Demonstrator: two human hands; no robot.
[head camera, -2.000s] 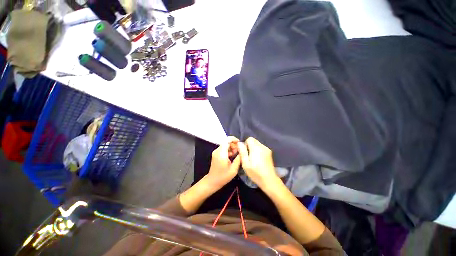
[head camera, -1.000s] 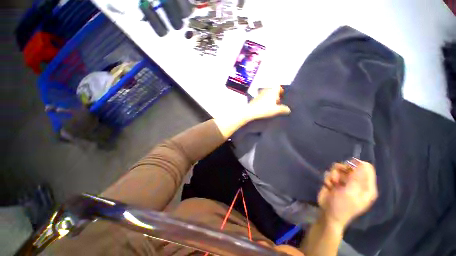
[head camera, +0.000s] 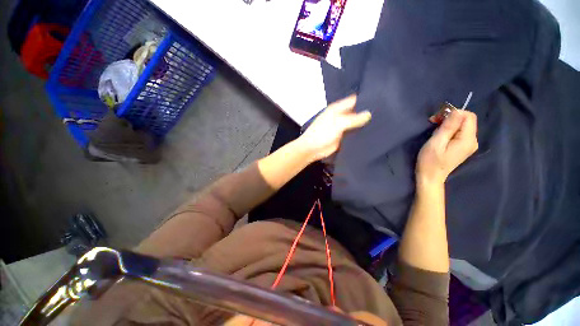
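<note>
The dark grey jacket lies over the table's right side and hangs toward my lap, its pocket seam near the top. My left hand lies at the jacket's left edge, thumb and forefinger apart; any cloth under its other fingers is hidden. My right hand is above the jacket, its fingertips pinching a small shiny metal piece. A thin pale strip sticks up beside these fingertips; what it is I cannot tell. No needle or thread can be made out.
A lit phone lies on the white table left of the jacket. A blue lattice basket with bags stands at the left. A shiny metal tube crosses the lower foreground. A red cord hangs over the brown top.
My hands were together at the jacket edge two seconds ago and are now apart, the right one over the jacket. The view has turned and shifted down, so spools and loose fasteners have left it.
</note>
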